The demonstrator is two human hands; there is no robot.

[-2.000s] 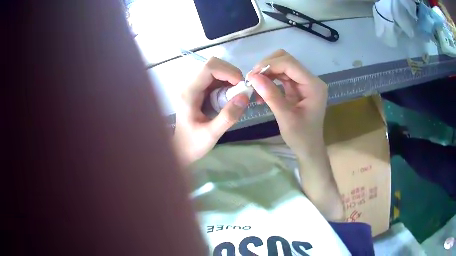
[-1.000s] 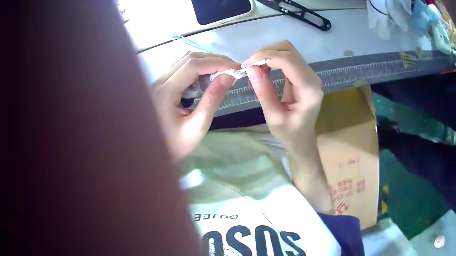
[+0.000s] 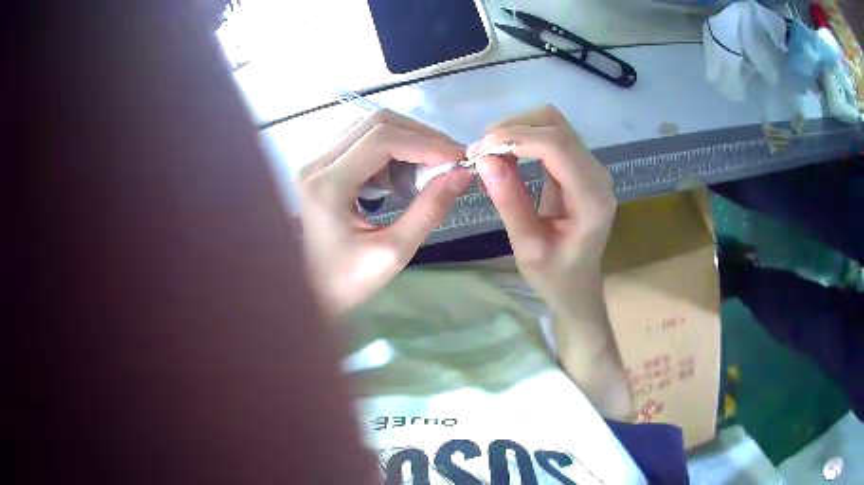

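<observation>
My left hand point(image 3: 384, 204) pinches a white elastic or cord end point(image 3: 437, 173) between thumb and index finger, above the table's front edge. Whitish-grey material shows inside the curl of that hand; its shape is mostly hidden by the fingers. My right hand point(image 3: 545, 189) pinches the other part of the white strand, and a short frayed bit sticks out over the index finger. The fingertips of both hands nearly touch. A dark, blurred shape covers the left part of the view.
A smartphone point(image 3: 431, 34) and black thread snips point(image 3: 572, 47) lie on the machine table. A white glove or cloth point(image 3: 744, 49) lies at the far right. A measuring scale point(image 3: 677, 167) runs along the front edge, above a cardboard box point(image 3: 663, 313).
The rounded white piece seen at first in the left fingers now shows as a thin strand pinched between both hands. The view shifted slightly and came back.
</observation>
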